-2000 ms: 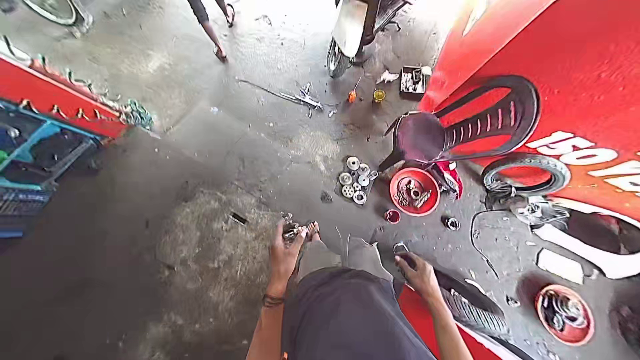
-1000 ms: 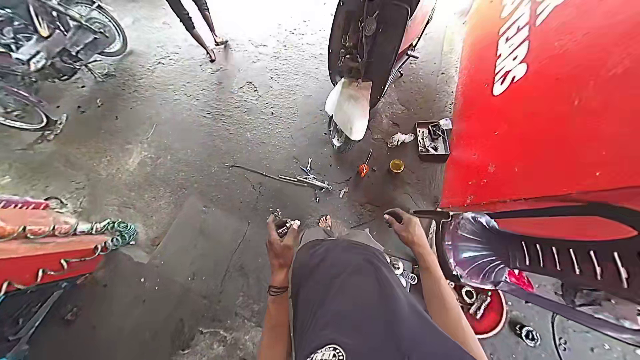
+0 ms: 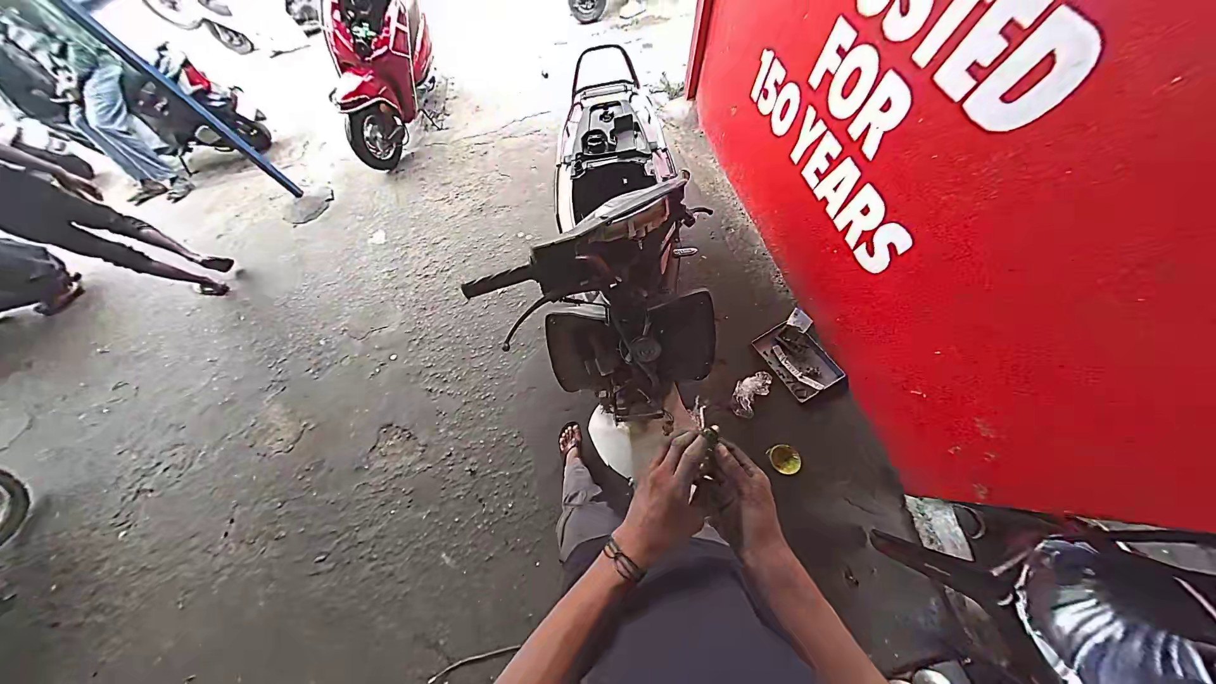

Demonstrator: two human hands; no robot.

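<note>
My left hand (image 3: 670, 494) and my right hand (image 3: 746, 494) meet in front of my body, their fingers closed around a small dark metal part (image 3: 708, 446). Its exact kind cannot be told, as the fingers cover most of it. Just beyond my hands stands a partly stripped scooter (image 3: 627, 275) with its handlebar and front end exposed and a white front fender (image 3: 622, 442) low down. To the right of my hands a small yellow container (image 3: 785, 460) rests on the ground, near a crumpled clear plastic bag (image 3: 750, 391).
An open tray of parts (image 3: 836, 380) lies against the red painted wall (image 3: 1026, 285). A plastic chair (image 3: 1092, 608) is at the lower right. A red scooter (image 3: 380, 85) and a blue pole (image 3: 190, 100) stand farther off; people are at the left.
My hands were apart one second ago and are now together at the small part. The view has swung widely, bringing the whole stripped scooter into sight.
</note>
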